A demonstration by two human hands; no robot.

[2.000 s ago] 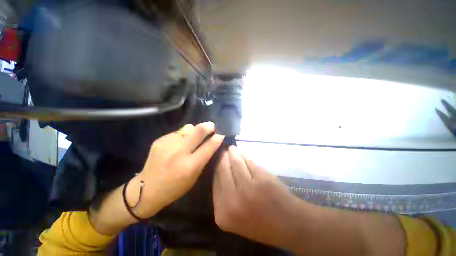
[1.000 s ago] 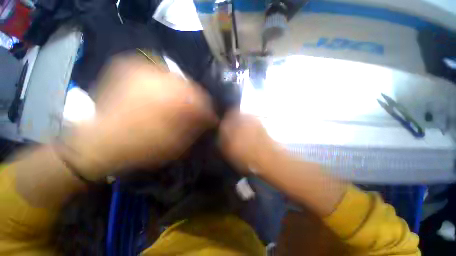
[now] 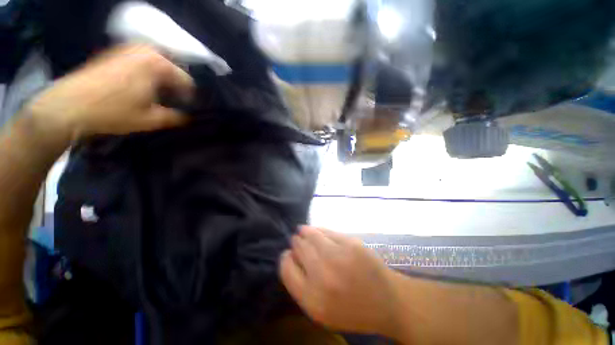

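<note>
The black garment (image 3: 202, 202) spreads over the left side and the lap, with a narrow folded edge running to the presser foot and needle area (image 3: 327, 137). My left hand (image 3: 125, 91), slightly blurred, grips the cloth at the upper left, with its fingertips partly hidden in the dark folds. My right hand (image 3: 330, 273) pinches the garment's right edge near the front of the table. A pale curved strip (image 3: 162, 32) lies on the black cloth at the top. A tiny white label (image 3: 88, 213) shows on the cloth at left.
The white sewing machine head (image 3: 310, 44) with a blue stripe stands above the needle. A dark green fluffy bundle (image 3: 526, 50) is at upper right. Green-and-dark thread snips (image 3: 558, 185) lie on the white table (image 3: 418, 219) at right. A ruler scale (image 3: 458, 255) runs along the front edge.
My hands have moved apart: the left up and left, the right down towards the table front. The garment is now spread open between them. The view has moved closer to the machine head.
</note>
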